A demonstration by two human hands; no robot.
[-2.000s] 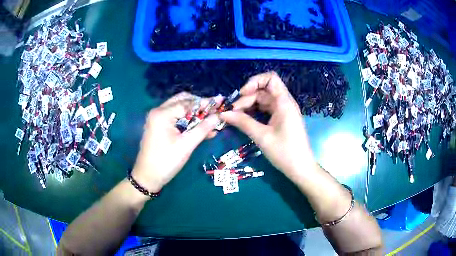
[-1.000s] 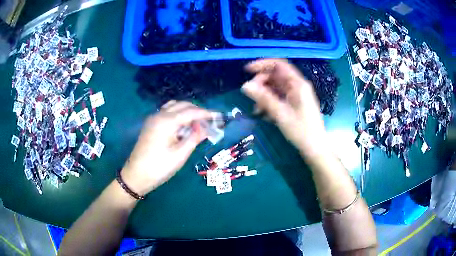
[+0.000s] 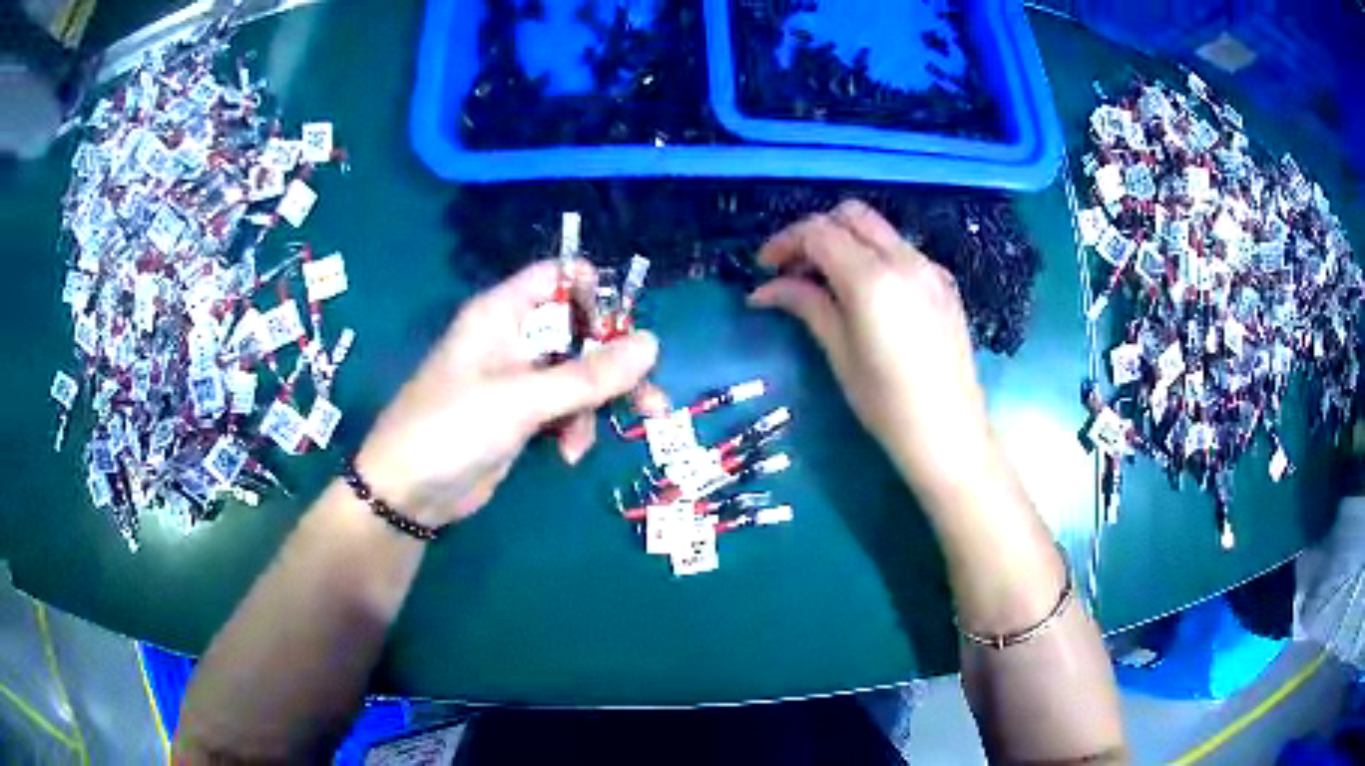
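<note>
My left hand is closed on a few labelled wire assemblies, with pale ends pointing up and a white tag showing. My right hand is at the front edge of the heap of black caps, thumb and fingertips close together; whether they pinch a cap cannot be told. A small group of labelled wire assemblies lies on the green bench between and below my hands, with white square tags, red middles and dark ends pointing right.
A large blue tray with black parts stands behind the heap, with a smaller blue tray inside it. Piles of labelled assemblies lie at left and right. A person's sleeve shows at the right edge.
The group on the bench has gained an assembly at its top. My right hand has moved from my left hand to the black heap. My left hand now holds its assemblies with ends upward.
</note>
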